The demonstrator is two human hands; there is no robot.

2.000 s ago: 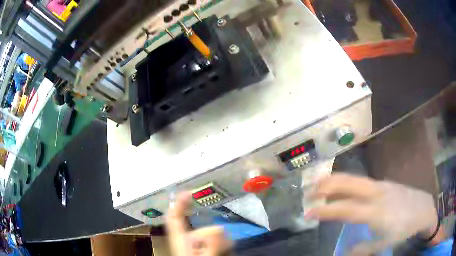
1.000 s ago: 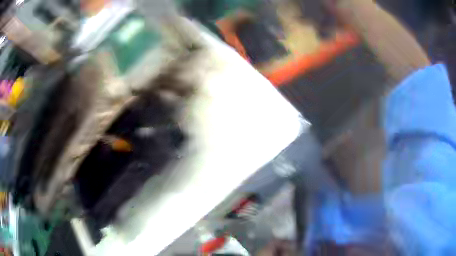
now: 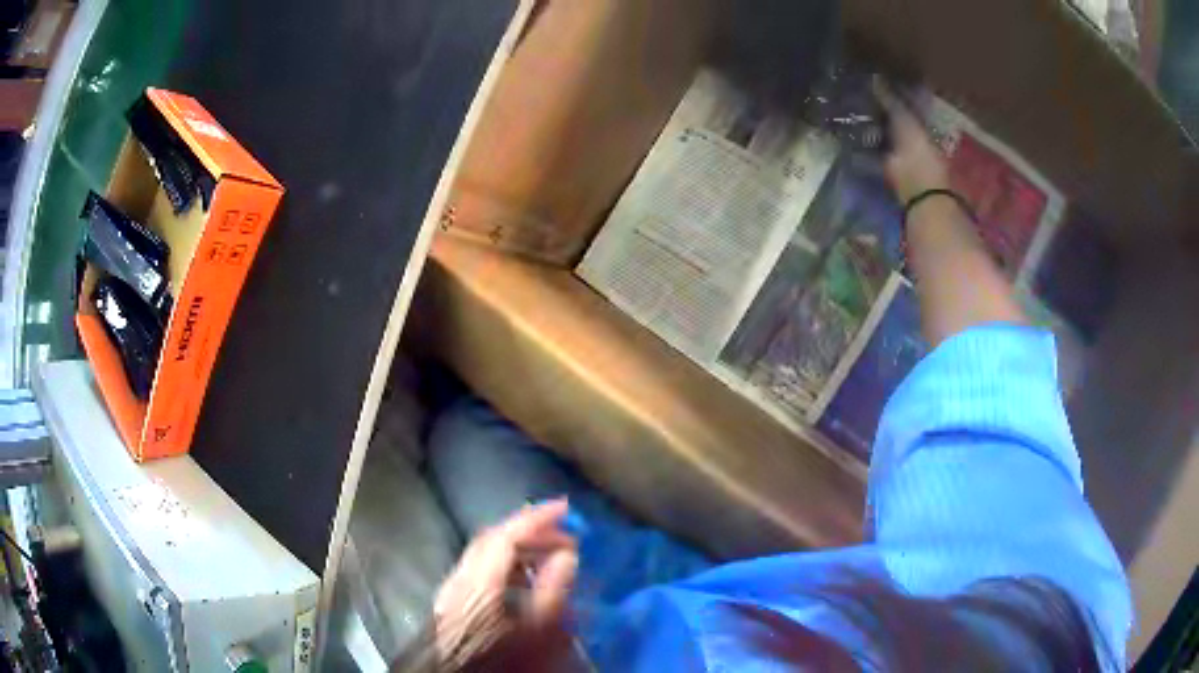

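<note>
My right hand [image 3: 916, 161] reaches deep into a large brown carton [image 3: 631, 394]. Its fingers touch a dark, glossy, blurred item [image 3: 848, 116] near the far wall, perhaps a bagged housing; whether they grip it cannot be told. Printed sheets [image 3: 710, 217] with text and coloured pictures lie on the carton's bottom, below and beside my right hand. My left hand [image 3: 506, 585] is over my lap, near the bottom of the view, loosely curled with thumb and fingers apart, and holds nothing visible.
An orange box [image 3: 217, 309] marked "HDMI", holding black parts [image 3: 129, 250], stands on the black-matted bench [image 3: 316, 171] at left. The machine's light metal corner [image 3: 197, 539] and a green button [image 3: 245, 657] are at lower left. The bench edge runs beside the carton.
The view has swung right from the machine to the carton. My right hand has moved into the carton. My left hand, in front of the machine two seconds ago, is now over my lap.
</note>
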